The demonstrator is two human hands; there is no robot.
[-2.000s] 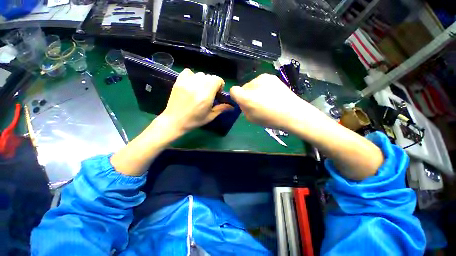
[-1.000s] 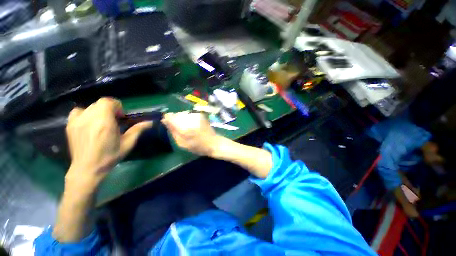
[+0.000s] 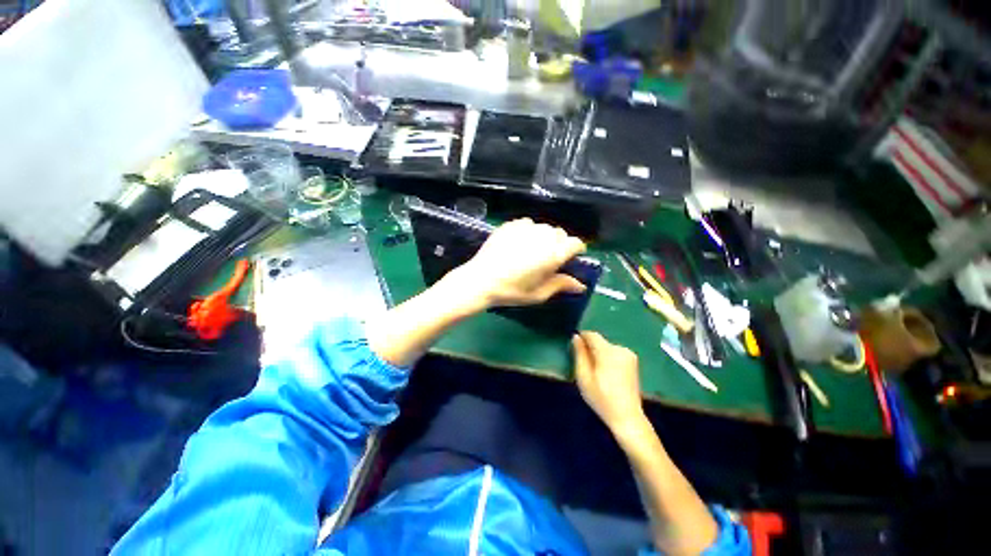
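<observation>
A black screen panel with a small white label (image 3: 439, 251) stands tilted on edge over the green mat. My left hand (image 3: 527, 264) grips its upper right edge, thumb in front and fingers over the top. My right hand (image 3: 606, 375) is at the panel's lower right corner, fingers curled; whether it grips the panel cannot be told. A silver-grey back cover (image 3: 326, 285) with camera holes lies on the mat at left, partly hidden by my left sleeve.
Clear plastic cups (image 3: 326, 200) and a red-orange clamp (image 3: 223, 305) are at left. Black screens (image 3: 625, 152) lie behind. Tools (image 3: 695, 320), a white bottle (image 3: 810, 317) and a brown tape roll (image 3: 900, 335) are at right. A blue bowl (image 3: 250, 99) is further back.
The view swung right, then back left. My right hand has moved down from the panel's upper right edge to its lower right corner. My left hand has kept hold of the upper edge.
</observation>
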